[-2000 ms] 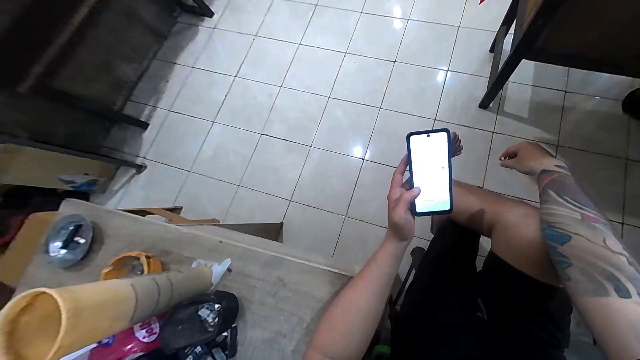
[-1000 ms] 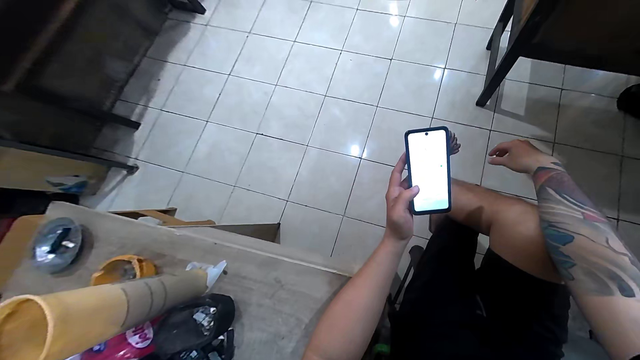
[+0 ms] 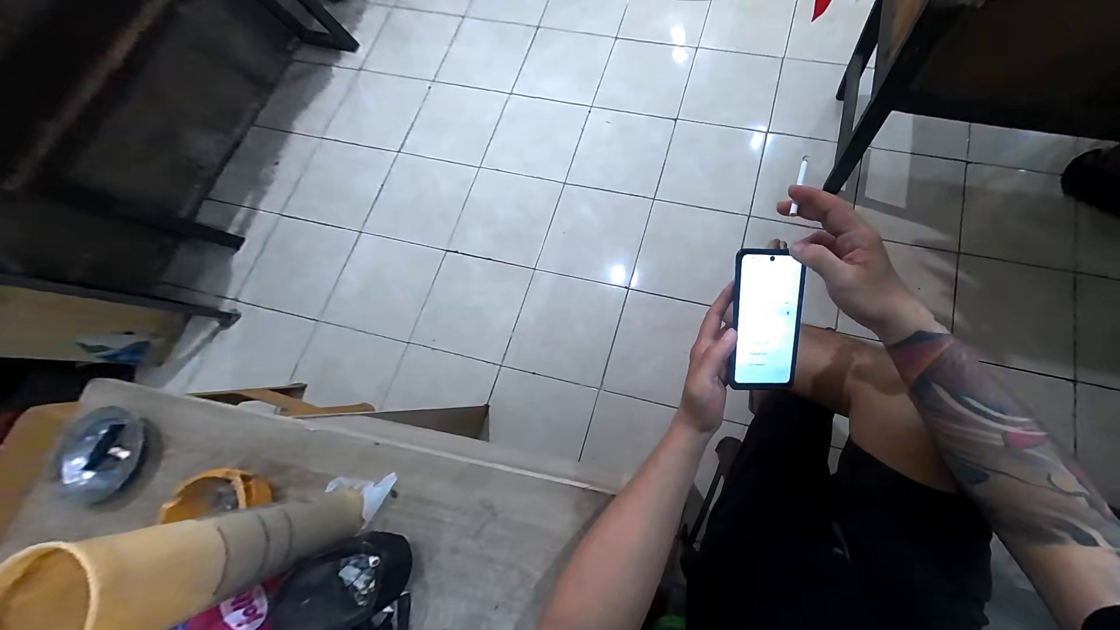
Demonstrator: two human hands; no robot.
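Observation:
My left hand (image 3: 710, 372) holds a smartphone (image 3: 768, 319) upright by its left edge, thumb on the lower left of the frame; its bright screen faces me. A cigarette (image 3: 798, 186) is between the fingers of my right hand (image 3: 844, 254), pointing away from me. The right thumb and a bent finger are at the phone's top right corner; whether they touch it I cannot tell. My bare leg and black shorts are below the phone.
The table (image 3: 490, 516) at lower left bears a rolled tan tube (image 3: 166, 560), an orange ashtray (image 3: 219, 494), a clear round container (image 3: 101, 455) and a black item (image 3: 341, 577). A dark-legged table (image 3: 862, 131) stands at upper right on the tiled floor.
My right hand has come forward and left from above my leg to the phone's top right corner, and a cigarette now shows in it. The left hand still holds the phone.

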